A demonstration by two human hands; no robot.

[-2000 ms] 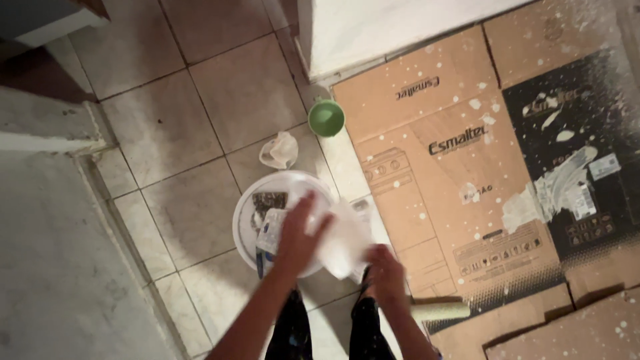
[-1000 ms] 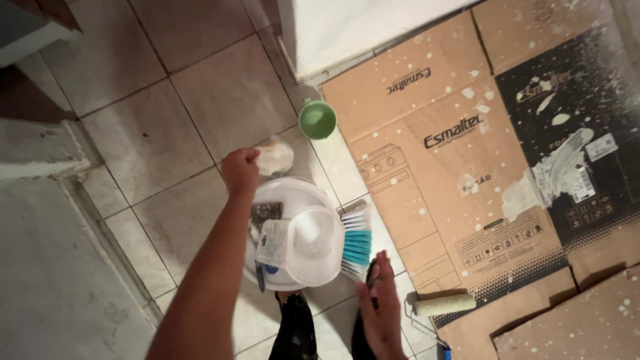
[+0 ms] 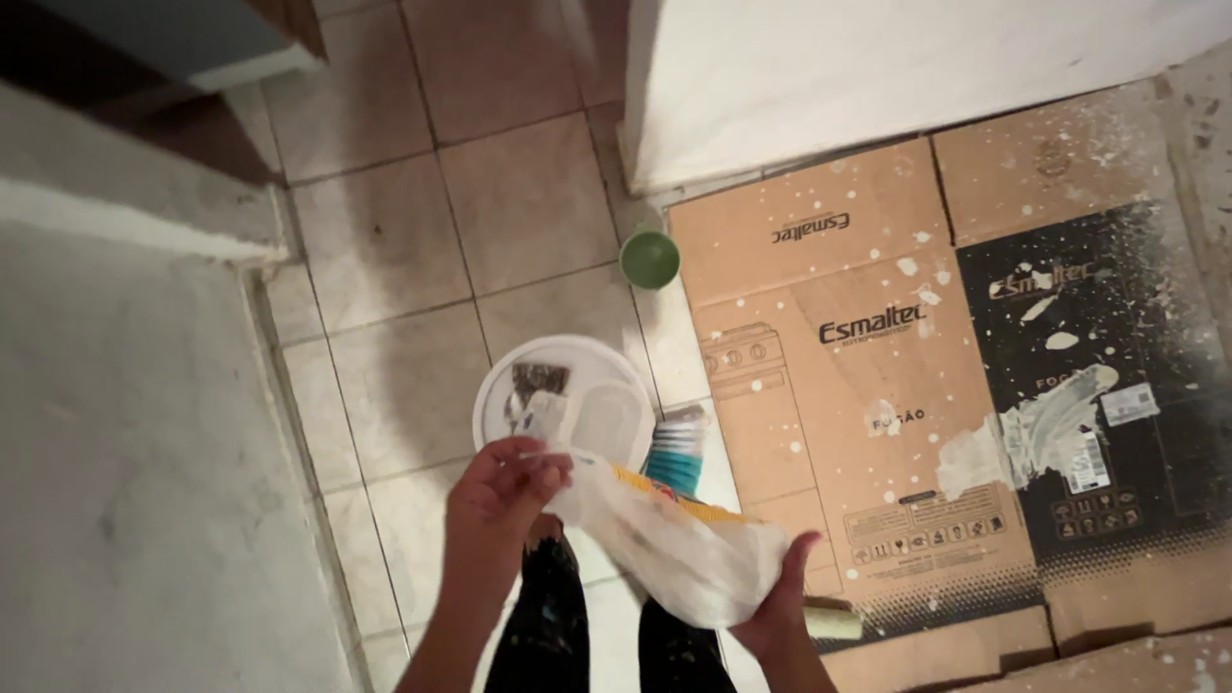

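A translucent plastic bag [image 3: 674, 553] with a yellow printed band is stretched between my hands. My left hand [image 3: 510, 486] pinches its narrow end; my right hand [image 3: 780, 606] grips and supports the fuller end. Beyond the bag, a round white lid or tray [image 3: 491, 395] lies on the floor. On it rest a paintbrush with dark bristles [image 3: 539, 378] and a clear plastic container [image 3: 608, 422]. A brush with blue and white bristles [image 3: 676, 462] is beside the lid, partly hidden by the bag.
A green cup [image 3: 651, 260] stands on the tiles by the wall corner [image 3: 640, 173]. Flattened, paint-spattered cardboard [image 3: 847, 385] covers the floor at right. A paint roller [image 3: 833, 623] lies near my right hand. A grey wall [image 3: 144, 433] bounds the left side.
One second ago my left hand was at a pale item on the tiles above the lid, and my right hand was apart from it. The bag is now between both hands, nearer my feet.
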